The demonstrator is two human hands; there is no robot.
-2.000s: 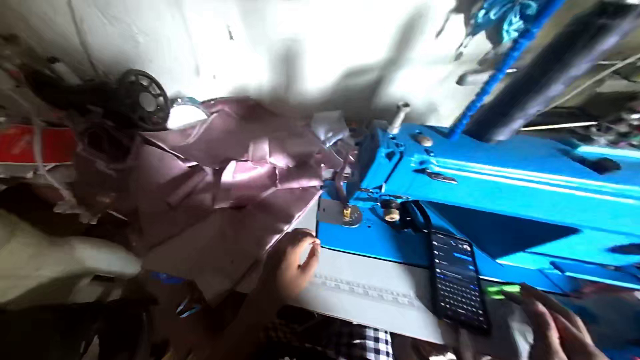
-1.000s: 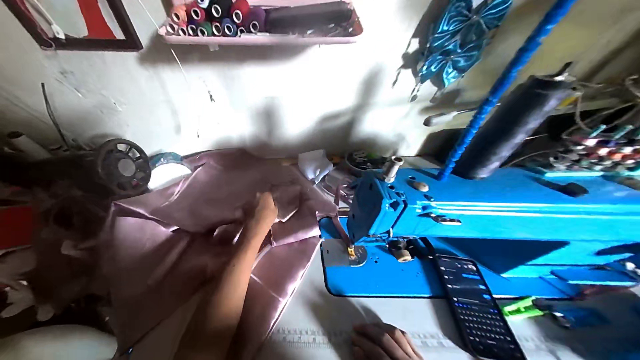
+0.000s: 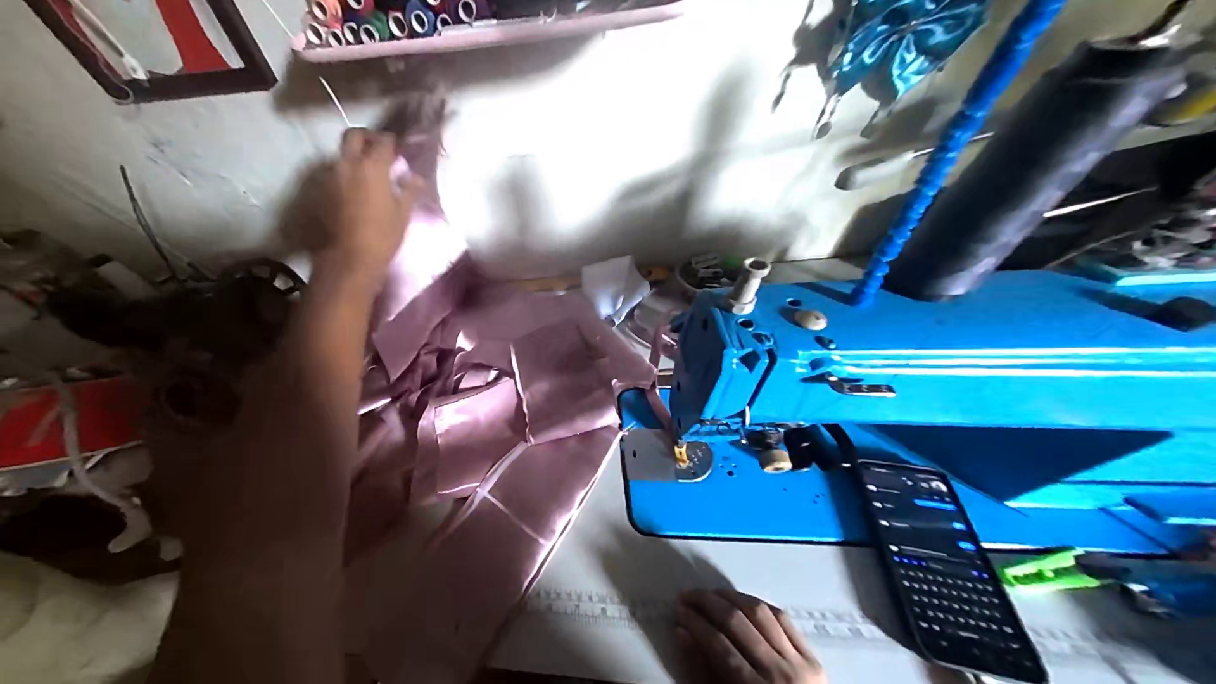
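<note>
Raised at the upper left, my left hand [image 3: 370, 195] grips part of the mauve satin fabric [image 3: 570, 370], which hangs from it down to the heap on the table. The fabric lies left of the blue sewing machine [image 3: 950, 380], its right end close to the needle area and presser foot [image 3: 681, 456]. My right hand [image 3: 746, 636] rests on the table at the bottom centre, over a printed measuring scale [image 3: 589, 605]; its fingers are curled and its palm is hidden. A smartphone [image 3: 950, 570] with a lit screen lies to the right of that hand.
Thread spools [image 3: 418, 17] stand on a pink wall shelf [image 3: 494, 38]. A lime-green clip or snipper [image 3: 1050, 570] lies right of the phone. Behind the machine leans a dark roll [image 3: 1035, 171] beside a blue wrapped pole [image 3: 959, 142]. A dark wheeled machine [image 3: 256, 285] is at left.
My left hand has risen from the fabric heap toward the wall, lifting fabric with it. My right hand, beside the green clip two seconds ago, now rests on the table left of the phone.
</note>
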